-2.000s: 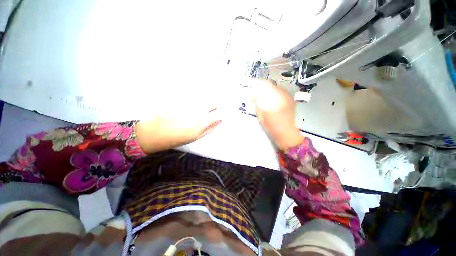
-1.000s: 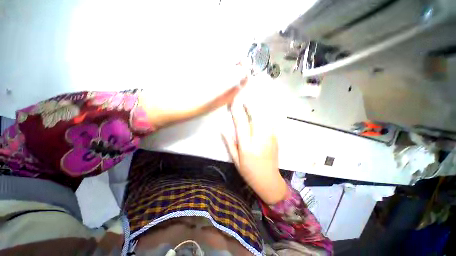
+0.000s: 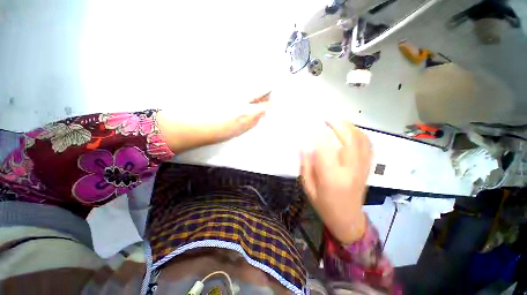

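My left hand [image 3: 216, 128] lies low over the bright white tabletop, its fingers pointing right and partly washed out by glare. My right hand [image 3: 341, 167] is near the table's front edge, palm down, fingers bent and pointing up and left. Whitish cloth seems to lie between the hands, but its edges are lost in the glare, and I cannot tell what either hand grips. The presser foot area of the sewing machine [image 3: 299, 52] is beyond the fingers, touched by neither hand.
The machine head [image 3: 399, 29] fills the upper right. Orange-yellow scissors handles [image 3: 411, 53] lie under its arm. Small red-orange snips [image 3: 426, 131] lie right of the bed. Crumpled whitish scraps [image 3: 475, 164] are at the right table edge. A checked apron [image 3: 225, 222] is below the table edge.
My right hand has moved from beside the needle area, then from near my left hand, to the right along the front. My left hand has drawn back slightly from the needle area.
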